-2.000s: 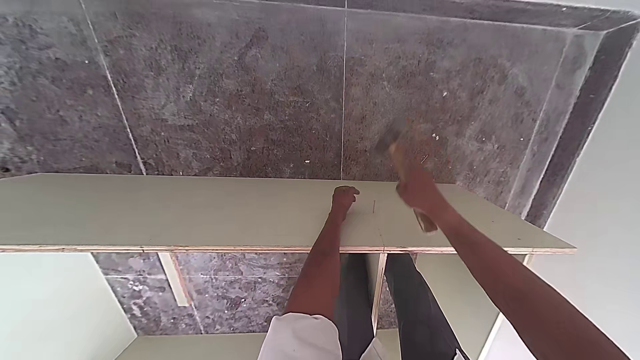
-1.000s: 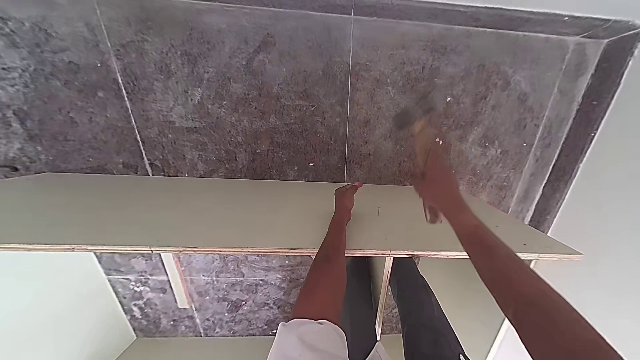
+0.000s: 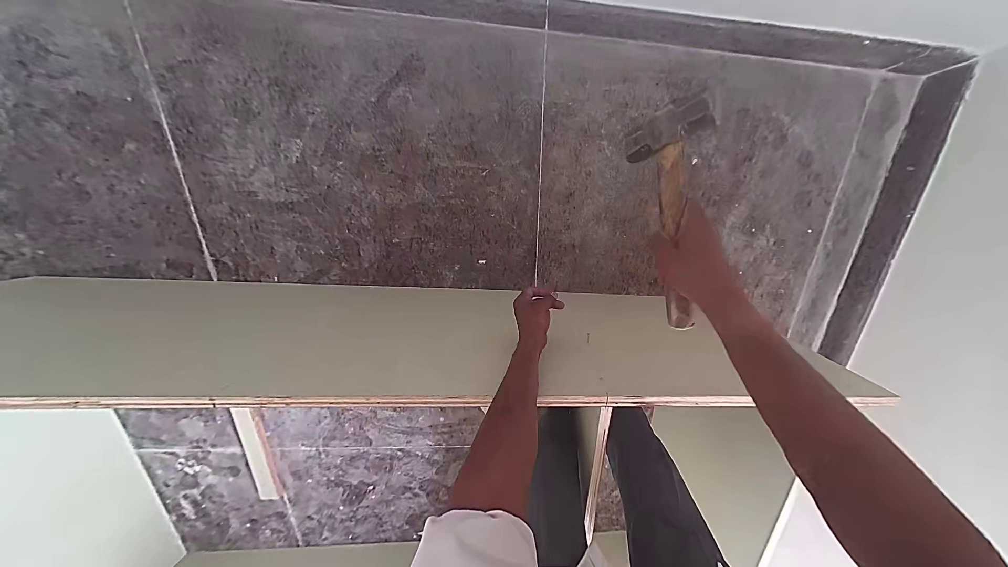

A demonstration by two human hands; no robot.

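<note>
My right hand (image 3: 693, 256) grips the wooden handle of a hammer (image 3: 672, 169), its double-faced metal head raised above and beyond the board. My left hand (image 3: 537, 315) rests at the far edge of a pale green plywood panel (image 3: 276, 339), thumb and fingers pinched together. Whether a nail is between those fingers is too small to tell. A short dark mark (image 3: 588, 338), perhaps a nail, shows on the panel to the right of my left hand.
Upright panels stand under the plywood, one partition (image 3: 597, 472) between my legs. A narrow wood strip (image 3: 256, 453) lies at lower left. Beyond the panel is a dark mottled tiled floor (image 3: 354, 157), bordered by a pale wall (image 3: 945, 276) at right.
The hammer in my right hand has moved up and away from the panel since two seconds ago. My left hand stays near the panel's far edge, its fingers slightly rearranged.
</note>
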